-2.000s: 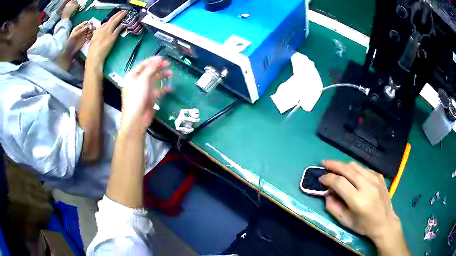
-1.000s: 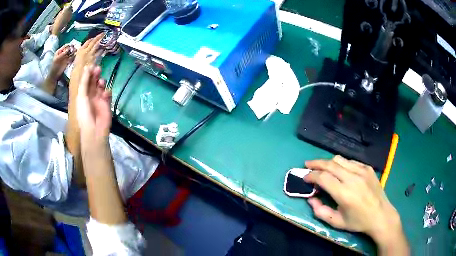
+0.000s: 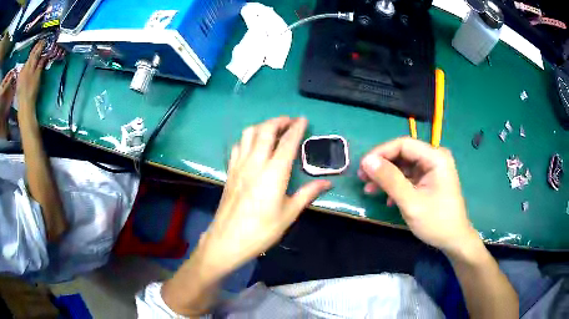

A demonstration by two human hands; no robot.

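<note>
A smartwatch body [image 3: 325,155] with a pinkish rim and black glass face lies on the green mat near the bench's front edge, between my two hands. My left hand [image 3: 265,177] is just left of it, slightly blurred, with fingers apart and thumb pointing below the watch; it holds nothing that shows. My right hand [image 3: 415,187] is to the right of the watch, not touching it, fingers curled with thumb and index finger close together. Whether something tiny sits between those fingertips cannot be told.
The press base [image 3: 368,68] stands behind the watch, with an orange stick [image 3: 438,106] at its right. A white wipe [image 3: 265,40] and a blue box [image 3: 150,28] are further left. A white bottle [image 3: 477,34] stands back right. Scraps [image 3: 517,172] lie right. A person's arm [image 3: 31,143] is far left.
My left hand has come from the far left to beside the watch. My right hand has let go of the watch and moved off to its right. The view has shifted right.
</note>
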